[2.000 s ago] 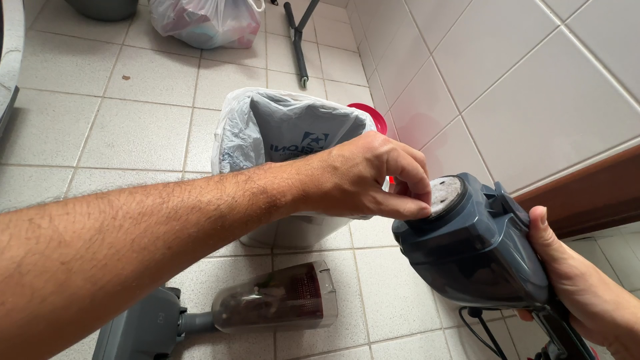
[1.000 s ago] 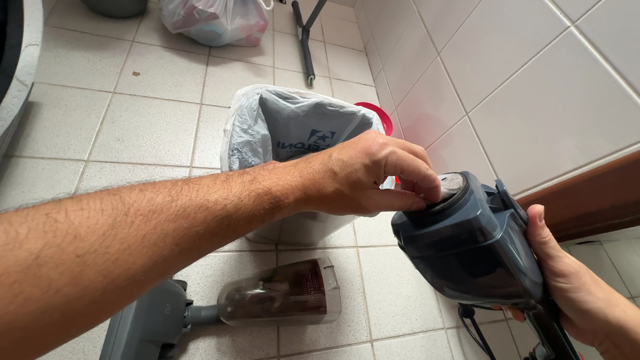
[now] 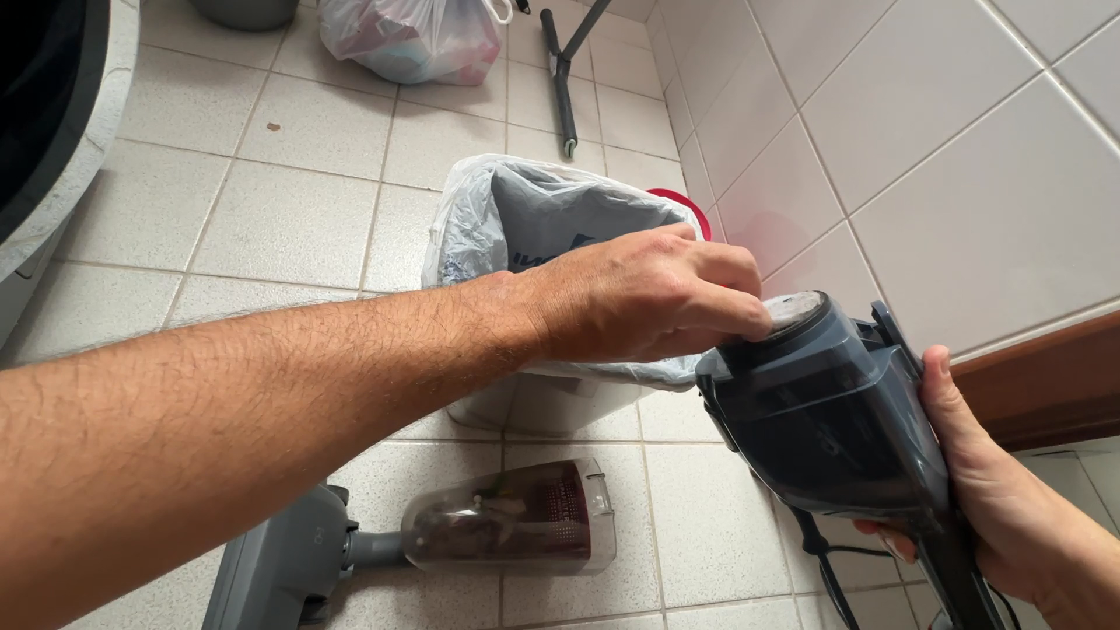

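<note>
My right hand [image 3: 971, 472] grips the dark blue-grey body of a stick vacuum cleaner [image 3: 831, 429] by its handle end, at the right. My left hand [image 3: 656, 293] reaches across the lined bin, its fingertips on the edge of a pale, dusty round filter [image 3: 792, 311] in the vacuum's open end. Whether the fingers pinch the filter is hidden. Below my left forearm, the transparent dust container [image 3: 499, 521] lies on the floor with dirt inside, joined to the grey floor head [image 3: 289, 560].
A waste bin with a plastic liner [image 3: 464, 210] stands under my left hand, a red round object [image 3: 687, 206] behind it. Farther back are a tied plastic bag [image 3: 420, 44] and a dark metal stand leg [image 3: 563, 96]. The tiled wall [image 3: 962, 149] rises at right; a black cord [image 3: 818, 542] hangs below the vacuum.
The fingers of my left hand have shifted slightly over the filter, and more of its pale face shows than one second ago. My right hand keeps its hold on the vacuum body.
</note>
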